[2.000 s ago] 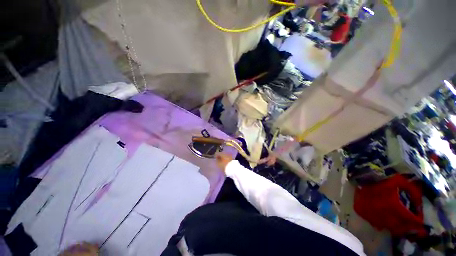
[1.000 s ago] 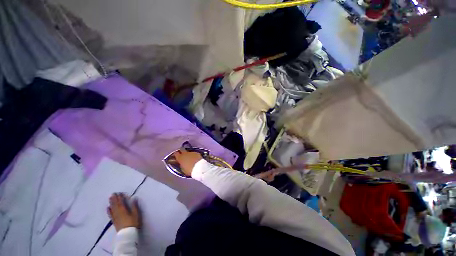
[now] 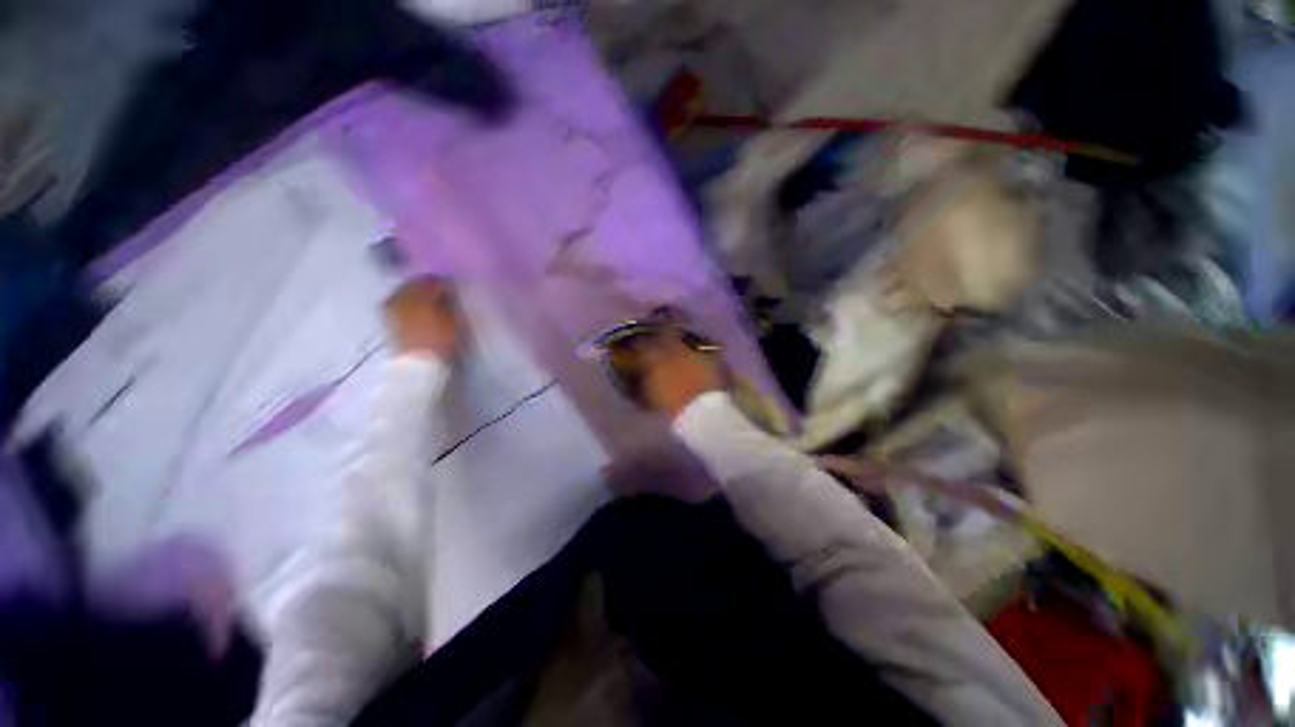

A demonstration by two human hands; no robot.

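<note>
White panels (image 3: 518, 497) with thin black lines lie on the purple-pink table cover (image 3: 568, 185). My left hand (image 3: 426, 315) is on the upper part of the white panels, near their edge; it is blurred, and what its fingers do is not clear. My right hand (image 3: 675, 372) is closed on the iron (image 3: 625, 338), which stands on the cover to the right of the panels. The hand hides most of the iron's handle.
A dark garment heap (image 3: 284, 85) lies at the far left. Beyond the table's right edge are white and beige cloth bundles (image 3: 966, 249), a red strip (image 3: 909, 131), a yellow cord (image 3: 1108, 575) and a red cloth (image 3: 1079, 660). A beige cloth-covered surface (image 3: 1165, 455) is at right.
The view has turned and blurred. My left hand has moved up the panels to near their far edge. My right hand has come onto the iron since the oldest frame and remains there.
</note>
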